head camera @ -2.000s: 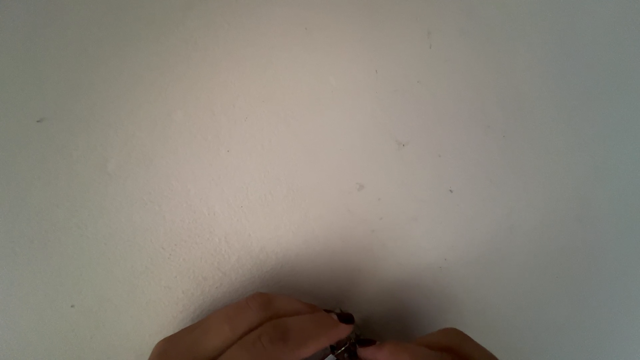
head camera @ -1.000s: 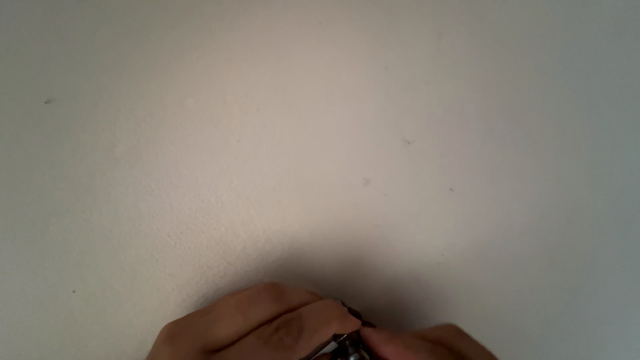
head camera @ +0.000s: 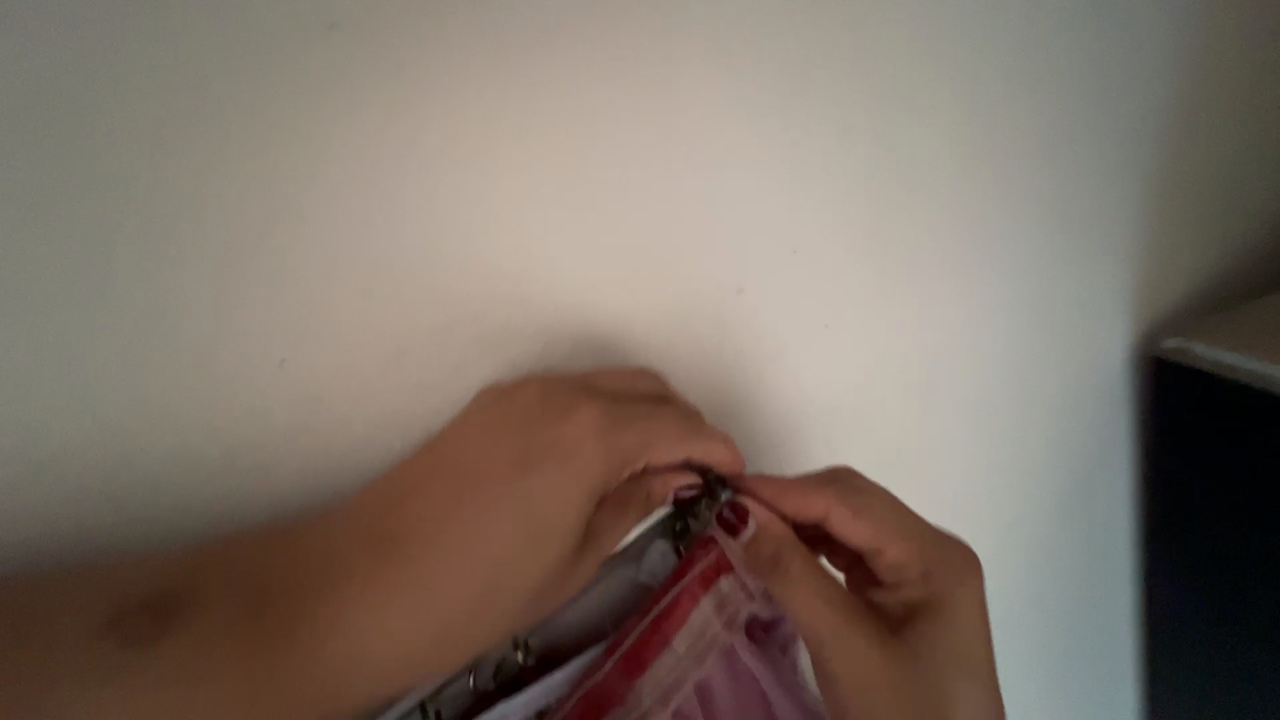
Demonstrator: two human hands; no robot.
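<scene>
A ring binder (head camera: pixel 600 612) with metal rings and a greyish inside lies at the bottom of the head view, partly cut off. Beside its rings is a clear plastic zip pouch (head camera: pixel 735 660) with a red strip along its edge and something purple showing through. My left hand (head camera: pixel 590 450) is curled over the binder's upper end, fingertips at the metal ring mechanism (head camera: pixel 700 505). My right hand (head camera: pixel 880 570), with dark red nail polish, pinches at the same spot, thumb on the pouch's top corner. The exact hold between the fingertips is blurred.
A pale, plain surface (head camera: pixel 500 200) spreads behind the hands. Its right edge borders a dark area (head camera: pixel 1210 550), with the pale edge of another surface (head camera: pixel 1220 362) above it.
The view has shifted, so both hands, the binder, the pouch and the surface's right edge now show more fully. Both hands stay together at the metal part.
</scene>
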